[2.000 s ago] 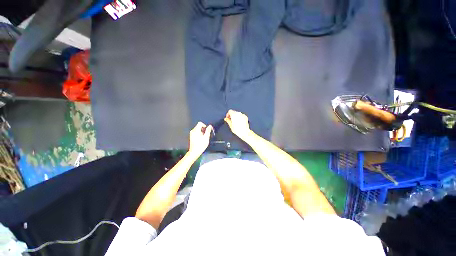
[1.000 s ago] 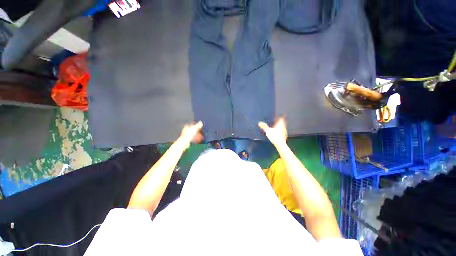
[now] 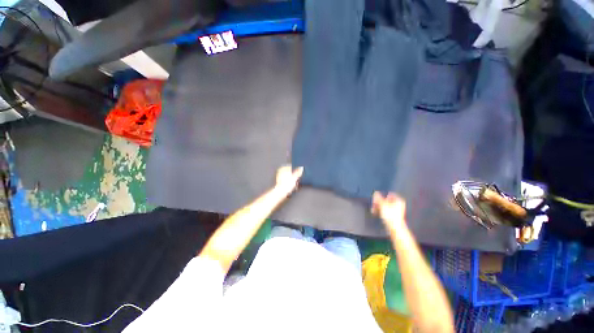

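Note:
Dark blue-grey trousers (image 3: 348, 110) lie lengthwise over the grey padded table cover (image 3: 228, 130), one end near the front edge. My left hand (image 3: 289, 177) is at their near left corner and appears to pinch the cloth. My right hand (image 3: 389, 207) is at their near right corner, also pinching the cloth as far as the blur shows. The steam iron (image 3: 498, 205), silver with a tan handle, rests at the table's right edge.
Crumpled dark cloth (image 3: 449, 29) lies at the far edge. A printed card (image 3: 218, 42) is at the far left edge. A red bag (image 3: 135, 110) is left of the table. Blue crates (image 3: 514, 279) stand below right. Black cloth (image 3: 84, 260) hangs at lower left. Orange-handled scissors (image 3: 525, 234) are by the iron.
My hands went from apart beside the trousers to their near corners. The near end of the trousers is spread flatter and has moved away from the table's front edge. The view has shifted.

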